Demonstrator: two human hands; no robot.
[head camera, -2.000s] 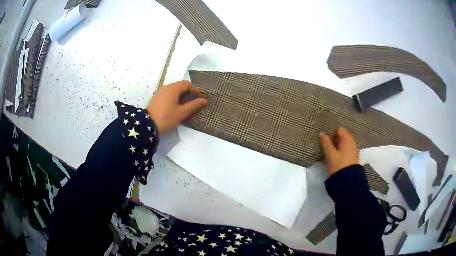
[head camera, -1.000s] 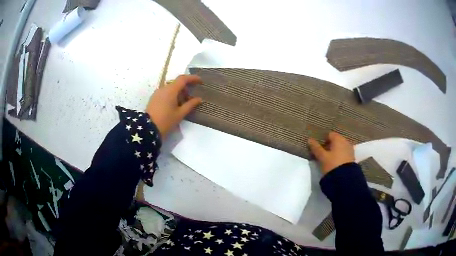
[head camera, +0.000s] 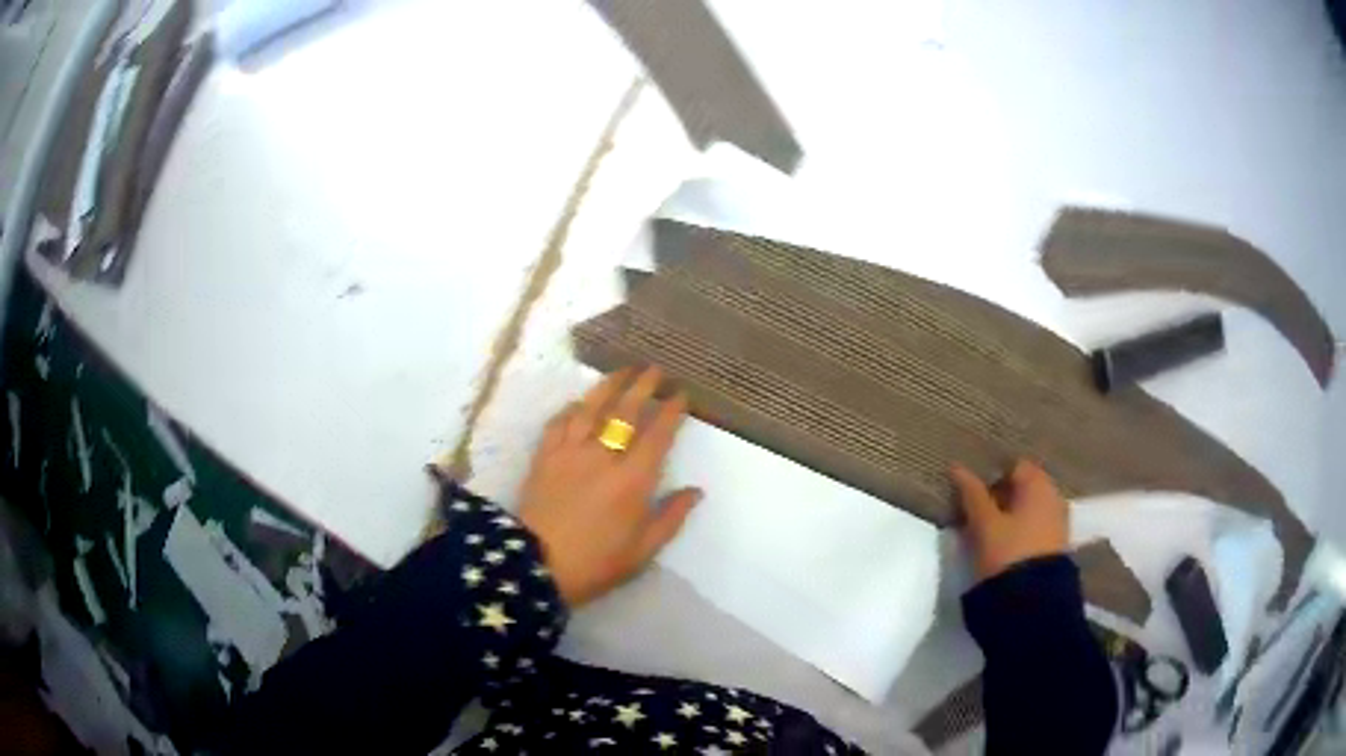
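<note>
A large brown-grey checked cloth offcut (head camera: 856, 355) lies flat, its left end stepped. A white paper sheet (head camera: 805, 539) shows from under its lower edge. My left hand (head camera: 602, 495), with a ring, lies palm down, fingers spread, fingertips at the cloth's lower left edge. My right hand (head camera: 1016, 517) pinches the cloth's lower edge right of centre between thumb and fingers. A dark weight (head camera: 1166, 352) rests at the cloth's upper right edge.
Curved cloth strips lie at the top (head camera: 709, 74) and right (head camera: 1181, 254). Black-handled shears (head camera: 1159, 687), partly blurred, and another dark weight (head camera: 1197, 613) lie lower right. A yellowish strip (head camera: 546, 266) crosses the white table (head camera: 354, 266). Scraps cover the floor (head camera: 148, 547) lower left.
My left hand has moved from the cloth's left end down to its lower edge and lies flatter, uncovering the stepped end. My right hand stays on the lower edge. The view has shifted.
</note>
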